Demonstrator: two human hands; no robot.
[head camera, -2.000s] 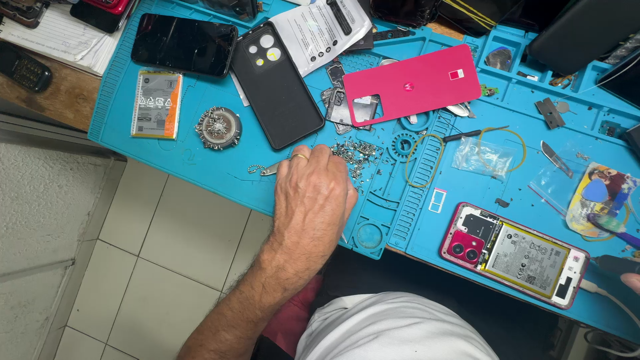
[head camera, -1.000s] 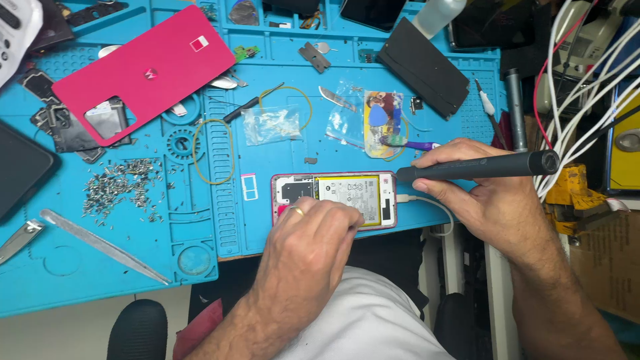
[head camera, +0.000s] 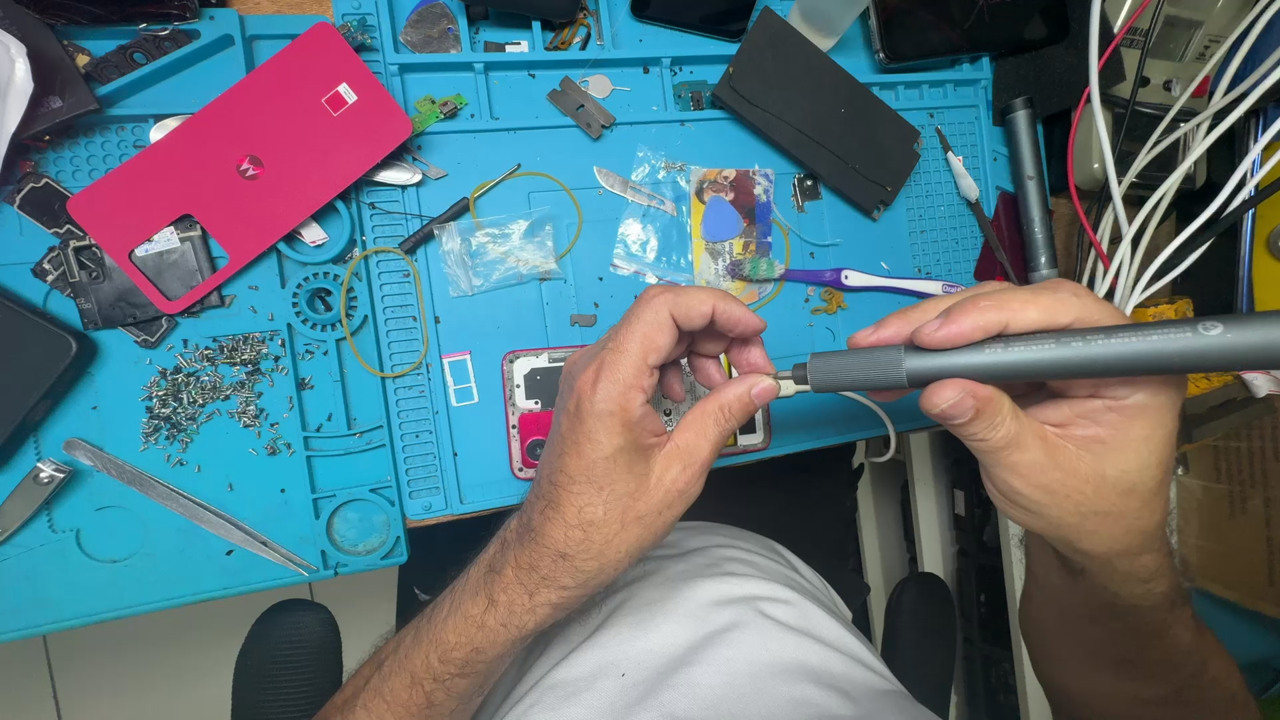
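Observation:
My right hand (head camera: 1040, 400) is closed around a dark grey pen-shaped electric screwdriver (head camera: 1020, 353), which points left. At its tip, the thumb and fingers of my left hand (head camera: 650, 400) pinch something tiny, too small to make out. Beneath my left hand lies an opened pink smartphone (head camera: 528, 430), its battery mostly hidden. A white cable (head camera: 885, 430) shows to the right of the phone. Left of it rests a SIM tray (head camera: 460, 379). Many small screws (head camera: 215, 395) are heaped on the blue repair mat (head camera: 420, 540), above metal tweezers (head camera: 190, 505).
A pink phone back cover (head camera: 240, 165) lies upper left over phone parts. Farther back are a rubber band (head camera: 384, 312), a zip bag (head camera: 500, 250), a scalpel blade (head camera: 633, 190), a toothbrush (head camera: 860, 280) and a black panel (head camera: 817, 110). White cables (head camera: 1150, 150) hang at right.
My left hand has moved from the phone to the screwdriver's tip. The screwdriver now lies level, pointing left. Two seconds ago my left hand was at the screw pile.

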